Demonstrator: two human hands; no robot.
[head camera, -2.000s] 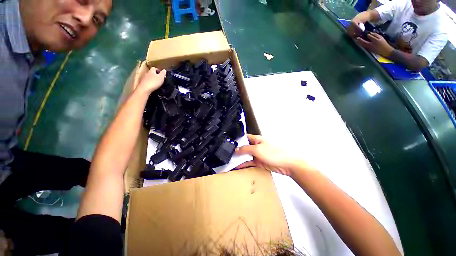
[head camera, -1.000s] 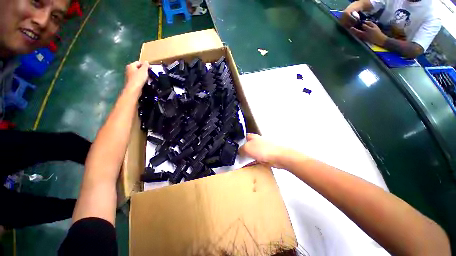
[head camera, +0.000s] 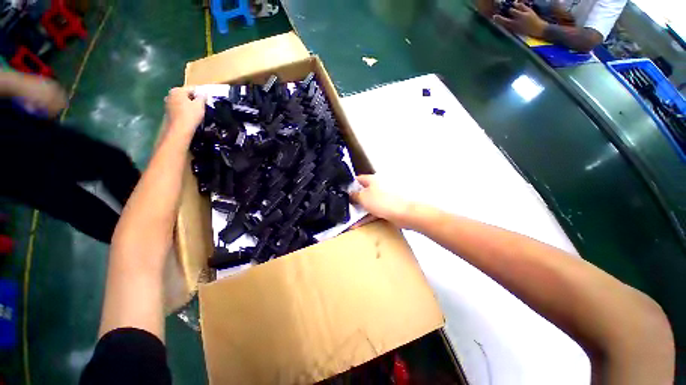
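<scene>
An open cardboard carton (head camera: 323, 289) holds a heap of black plastic parts (head camera: 274, 169) on a white sheet (head camera: 235, 268). My left hand (head camera: 184, 109) is at the carton's far left corner, its fingers closed on the sheet's corner. My right hand (head camera: 376, 197) is at the carton's right side, near the front, with its fingertips at the sheet's right edge beside the parts. Those fingertips are partly hidden, but they pinch the sheet's edge.
Two small black pieces (head camera: 438, 111) lie on the white bench surface (head camera: 481, 203). The green conveyor (head camera: 421, 45) runs behind and right. Across it are a person's arms (head camera: 553, 31) and a blue tray (head camera: 647, 94) of black parts. Another person's dark-clothed legs (head camera: 68, 169) stand left.
The sheet's far left corner now shows more, lifted in my left hand, and the heap has shifted slightly. The view has moved. The person at left has turned away, with the face out of view.
</scene>
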